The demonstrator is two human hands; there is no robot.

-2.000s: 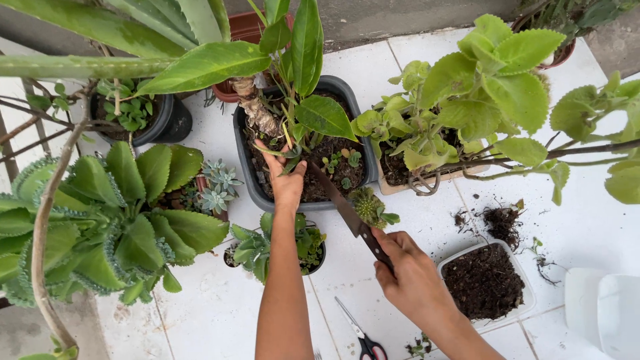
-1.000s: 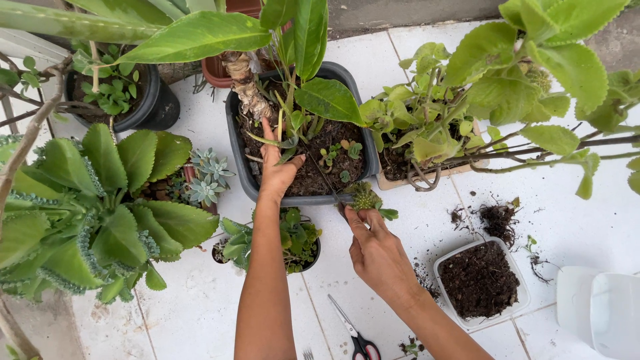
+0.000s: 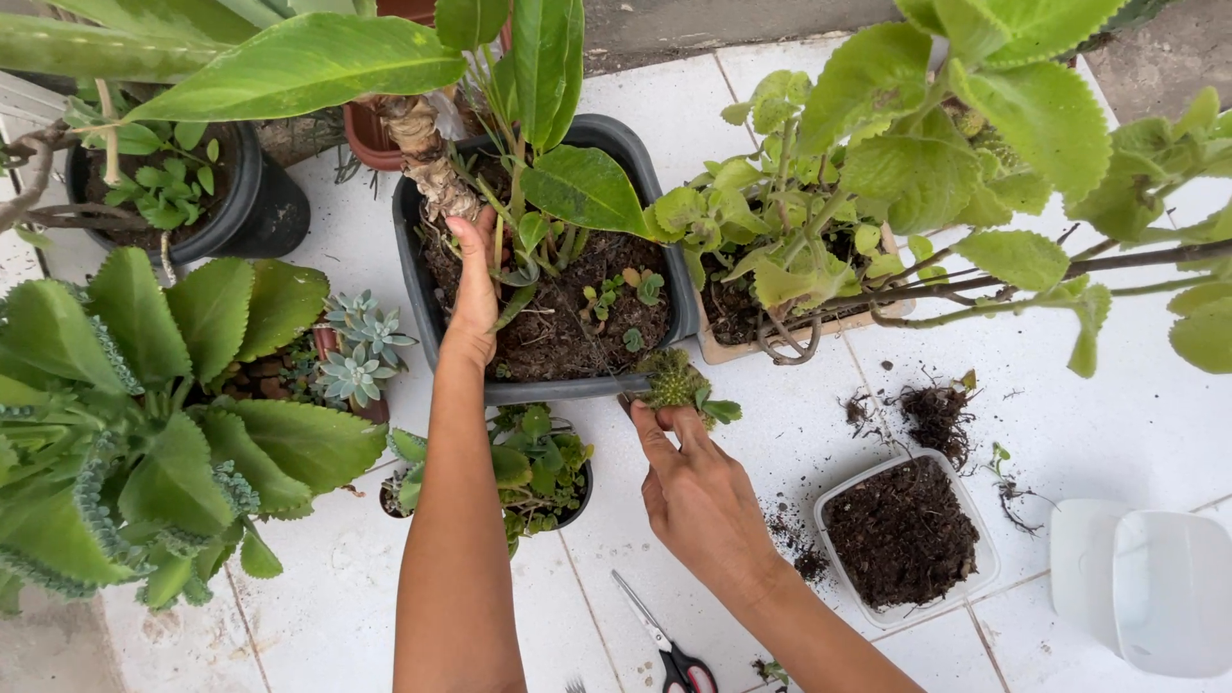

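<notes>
My left hand [image 3: 474, 289] reaches into a dark grey plastic planter [image 3: 539, 393], against the base of the thick, rough plant stem [image 3: 433, 164]. Leaves and stems partly hide its fingers, so its grip is unclear. Thin green stems and broad leaves [image 3: 587, 188] rise beside it from the dark soil [image 3: 553, 332]. At the planter's front right corner, my right hand [image 3: 707, 491] is closed on a knife [image 3: 624, 402], seen almost edge-on and mostly hidden by the fingers. A small spiky green plant [image 3: 674, 377] sits just beyond those fingers.
Below lie scissors [image 3: 664, 640] on white tiles. A clear tub of soil [image 3: 900, 534] stands right, near a root clump [image 3: 936, 416] and empty clear containers [image 3: 1169, 587]. A leafy plant in a tan planter [image 3: 717, 346], a small pot [image 3: 539, 472] and succulents [image 3: 356, 356] surround the grey planter.
Two seconds ago the knife's broad blade showed over the planter's front right edge; now it is turned nearly edge-on. My right hand has moved left, close to the rim. My left hand stays by the stem.
</notes>
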